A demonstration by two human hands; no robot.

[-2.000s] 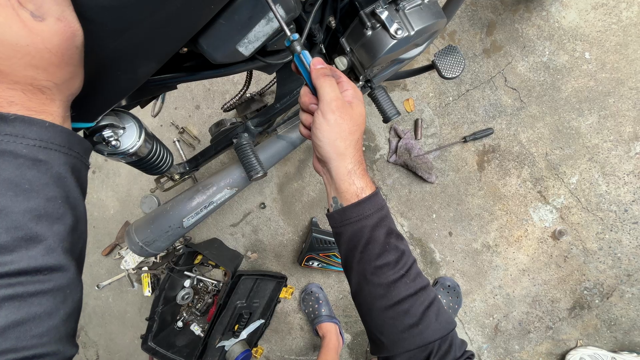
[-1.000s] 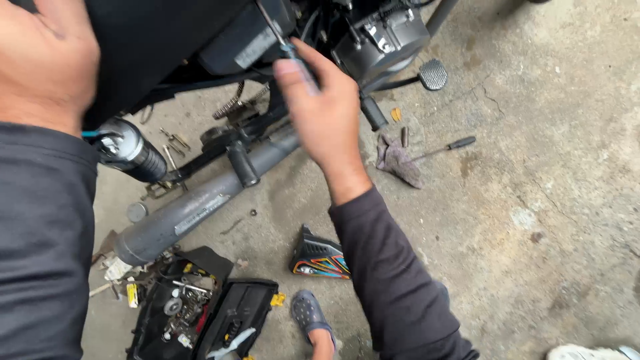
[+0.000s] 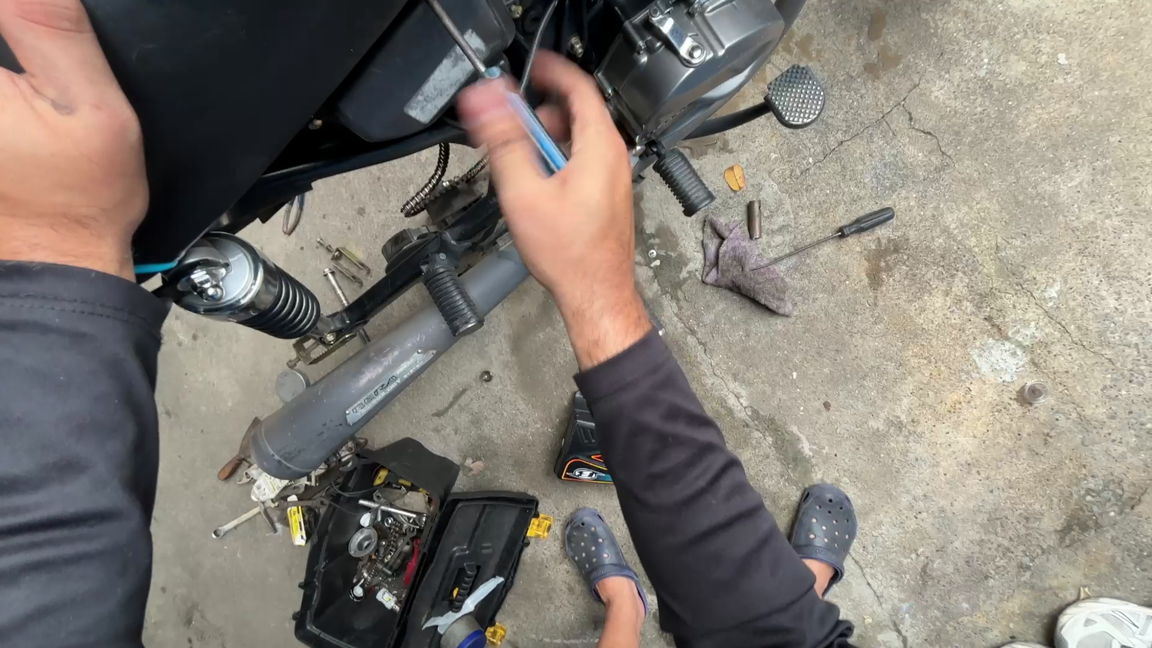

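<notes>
My right hand (image 3: 576,171), partly blurred, holds a screwdriver by its blue handle (image 3: 538,135). The metal shaft (image 3: 457,36) runs up and left over a black cover on the motorcycle, and its tip is out of the frame. My left hand (image 3: 72,144) lies at the upper left against the motorcycle's black side panel (image 3: 216,81); its fingers are cut off by the frame, so its grip does not show. To the right of my right hand is the metal engine case (image 3: 693,54), with a rubber footpeg (image 3: 684,180) below it.
The grey exhaust muffler (image 3: 360,387) and a shock absorber (image 3: 252,288) are at the left. An open toolbox (image 3: 310,576) with loose parts stands below. A second screwdriver (image 3: 866,222) rests on a rag (image 3: 747,274) on the concrete. Another person's white shoe (image 3: 1102,623) shows at lower right.
My right hand has shifted its fingers on the screwdriver handle, from wrapped around it to more spread along it. My left hand stays at the panel.
</notes>
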